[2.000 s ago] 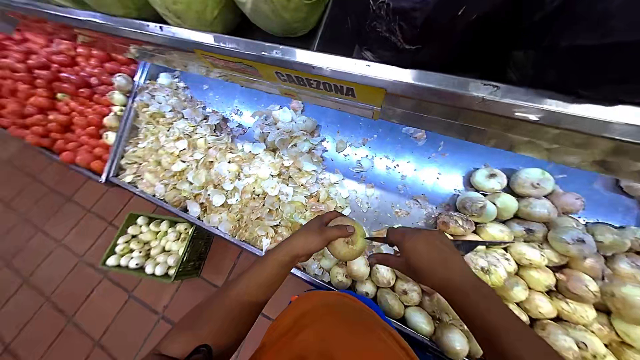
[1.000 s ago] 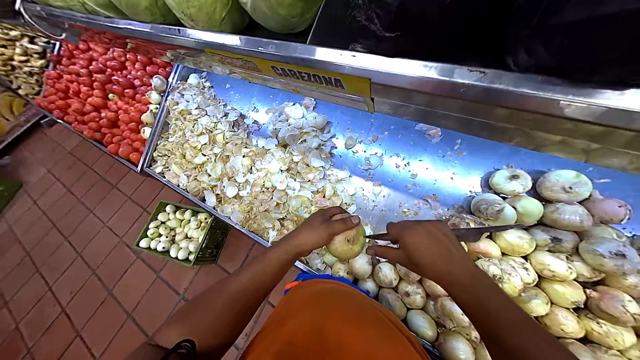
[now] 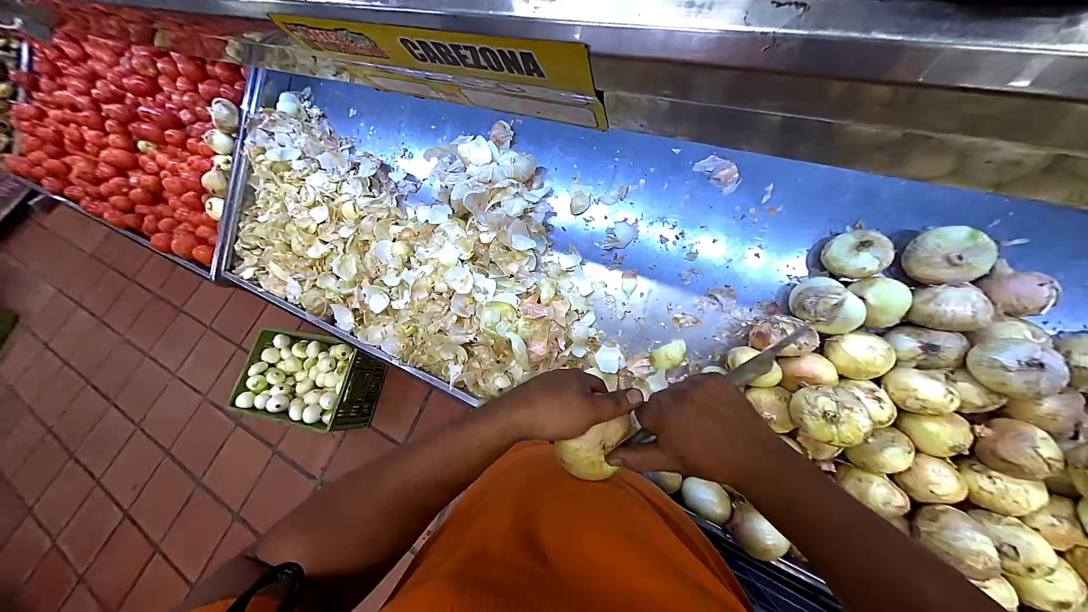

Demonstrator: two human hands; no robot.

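My left hand (image 3: 568, 406) holds a yellowish onion (image 3: 591, 449) close in front of my orange shirt. My right hand (image 3: 699, 425) is closed around a knife (image 3: 765, 357); its blade shows beyond the fist, pointing up and right, while the handle end is mostly hidden. The thumb of that hand touches the onion's right side. Ahead and to the left, a wide heap of loose onion skins (image 3: 408, 280) covers part of the metal bin. On the right, unpeeled onions (image 3: 926, 382) are piled up, several beside my right wrist.
A green crate (image 3: 361, 395) of white onions stands on the red tile floor (image 3: 110, 408) at left. Red tomatoes (image 3: 127, 127) fill the neighbouring bin past a metal divider (image 3: 234, 178). A steel shelf edge with a yellow sign (image 3: 450, 55) runs across the top.
My hands and the onion are lower, nearer my shirt. The blade, which pointed right a second ago, now tilts up and right. The view has shifted.
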